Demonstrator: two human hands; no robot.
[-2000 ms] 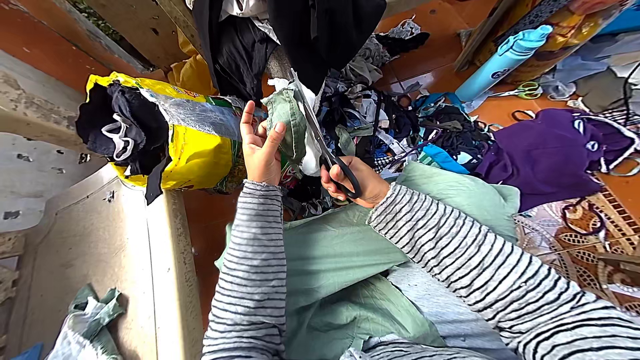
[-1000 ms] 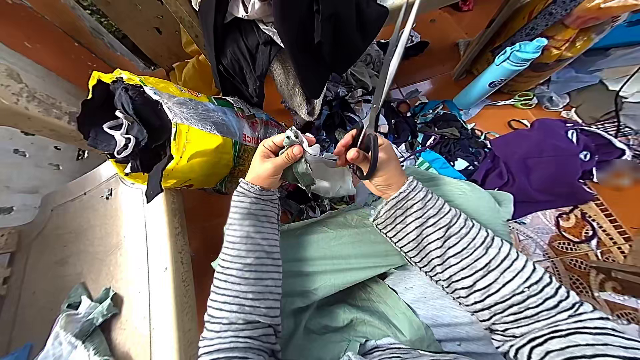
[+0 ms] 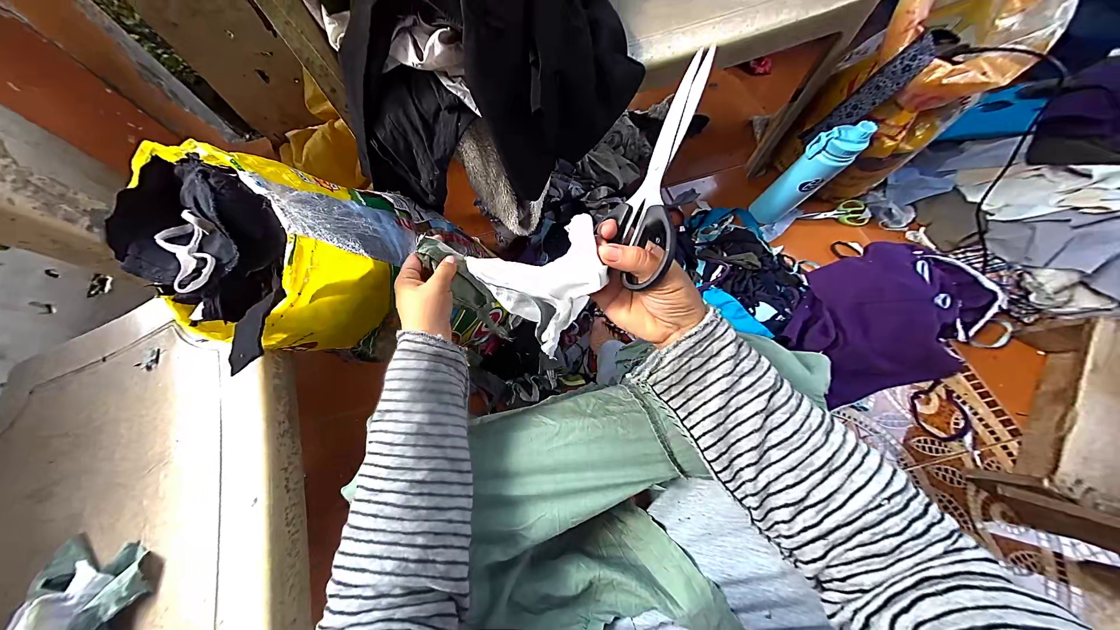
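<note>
Between my hands stretches a small scrap of white and grey-green cloth [image 3: 547, 278]. My left hand [image 3: 426, 296] pinches its grey-green end. My right hand [image 3: 647, 293] holds a pair of scissors [image 3: 661, 162] by the dark handles, blades closed and pointing up and away, and its fingers also touch the white end of the scrap. Below the hands, pale green cloth [image 3: 569, 455] lies over my lap, with light grey cloth [image 3: 731, 542] beside it. A heap of dark cloth scraps [image 3: 744, 271] lies beyond my right hand.
A yellow plastic sack [image 3: 337, 293] stuffed with dark cloth lies at the left. Black garments [image 3: 547, 79] hang at the top. A light blue bottle [image 3: 814, 171], green-handled scissors [image 3: 850, 213] and purple cloth [image 3: 875, 324] are at the right. More scraps [image 3: 87, 586] lie on the pale surface at lower left.
The scissors were at the green cloth two seconds ago; now they point up, away from it. The scrap, bunched between my hands one second ago, is spread out with its white part showing.
</note>
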